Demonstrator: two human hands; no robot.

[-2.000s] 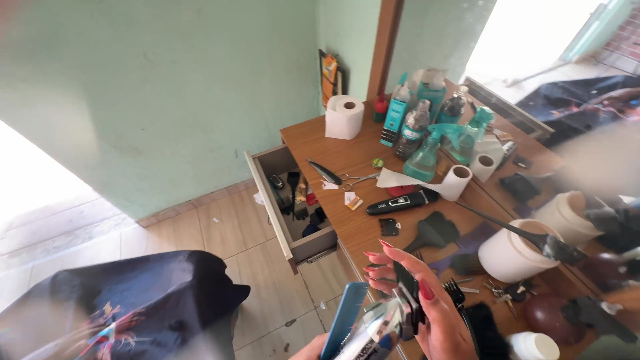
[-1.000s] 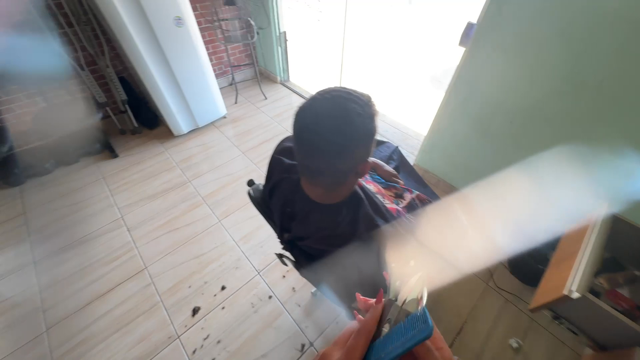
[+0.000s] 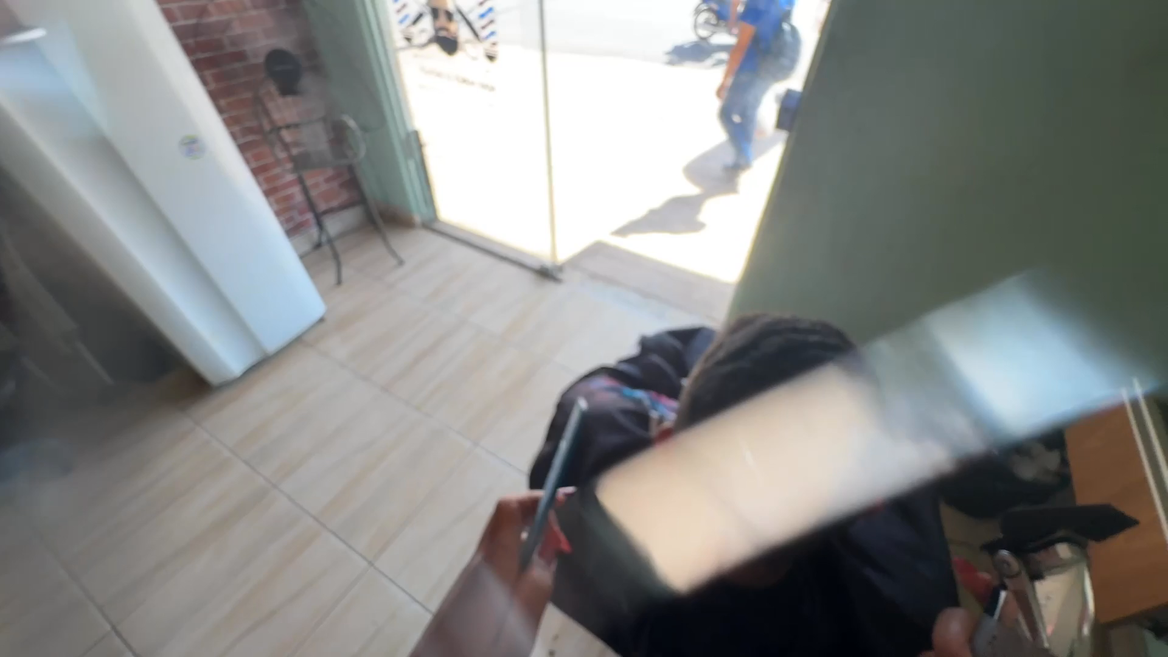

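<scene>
My left hand (image 3: pixel 525 547) is shut on a comb (image 3: pixel 557 479), seen nearly edge-on and pointing up, beside a seated person's shoulder. At the lower right edge, my right hand (image 3: pixel 954 634) is partly cut off by the frame and grips what looks like a silver hair clipper (image 3: pixel 1022 593) with a black part at its top. Between the hands sits a person with short dark hair (image 3: pixel 771 351) and a dark cape (image 3: pixel 876 584) with a coloured print. A pale, blurred glare band crosses the view and hides part of the head and cape.
A wooden drawer front (image 3: pixel 1109 511) stands at the right, close to my right hand. Beyond the seated person are a green wall (image 3: pixel 949 164) and a glass door (image 3: pixel 474 137). A metal chair (image 3: pixel 319 160) and a tall white object (image 3: pixel 201 201) stand left. Another person (image 3: pixel 753 73) is outside.
My hands, close together around the comb and the silver tool a second ago, are now apart, left hand left and right hand right. The view has turned toward the door.
</scene>
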